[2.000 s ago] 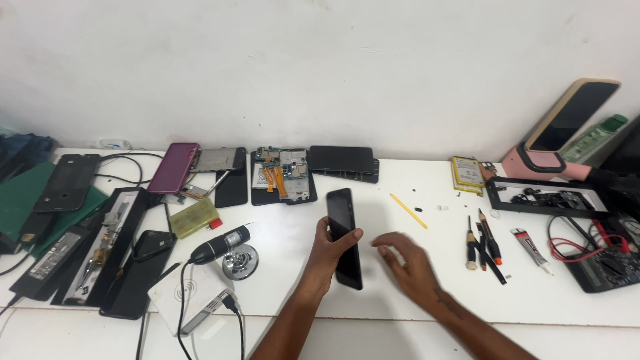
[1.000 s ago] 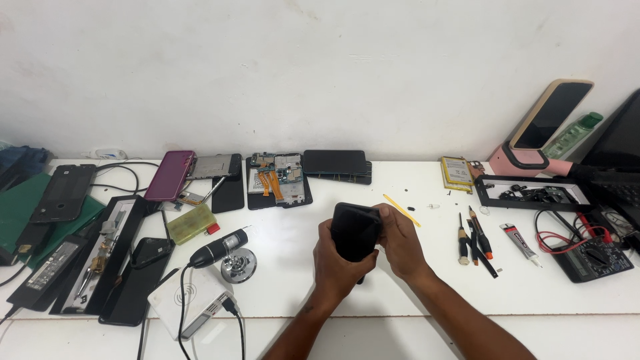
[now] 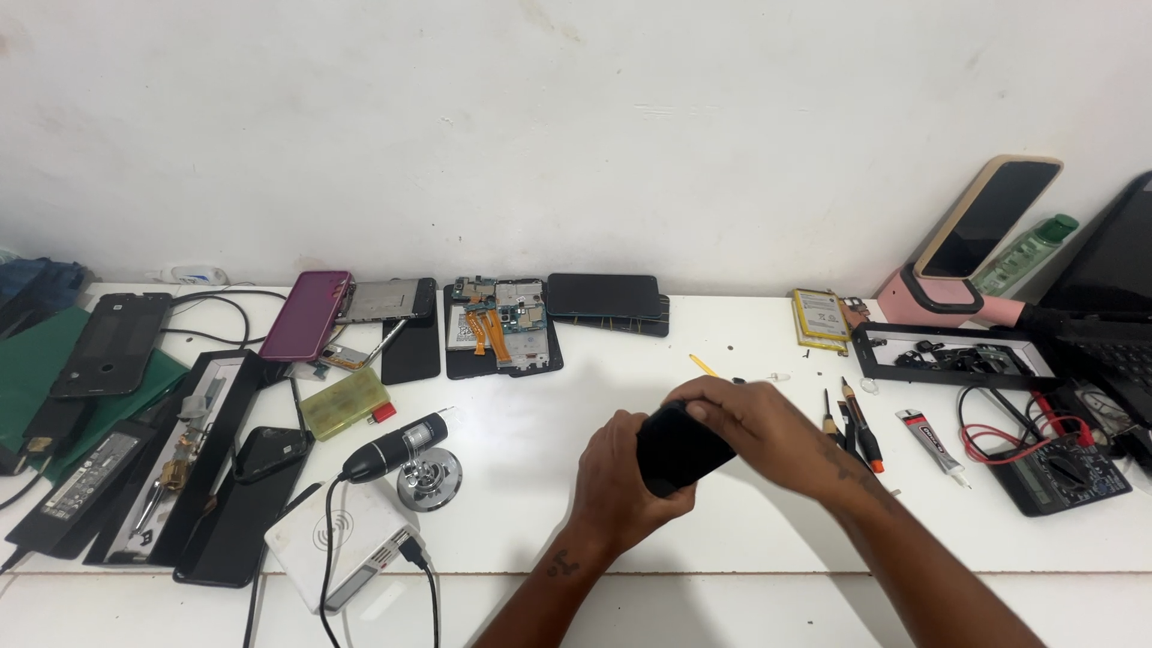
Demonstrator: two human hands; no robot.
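A black smartphone [image 3: 681, 453] is held tilted above the white table, its dark face towards me. My left hand [image 3: 621, 481] grips its left side and lower edge, the thumb along the bottom. My right hand [image 3: 756, 427] is at its upper right corner, with thumb and fingers closed on the edge. Behind that hand a yellow plastic stick [image 3: 703, 365] lies partly hidden. Beyond the hands, a dark phone [image 3: 605, 295] rests on another panel, beside an opened phone [image 3: 504, 326] with circuit boards and orange flex cables.
On the left are a USB microscope [image 3: 393, 452], a white charging box [image 3: 337, 540], a black parts tray [image 3: 184, 459] and a purple phone case [image 3: 308, 315]. On the right lie screwdrivers [image 3: 861, 427], a glue tube [image 3: 931, 445], a multimeter [image 3: 1062, 477], batteries [image 3: 819, 317] and a parts box [image 3: 958, 355].
My right hand, apart from the phone two seconds ago, has come to its upper edge. The phone has turned from nearly upright and narrow to a tilted, broader view.
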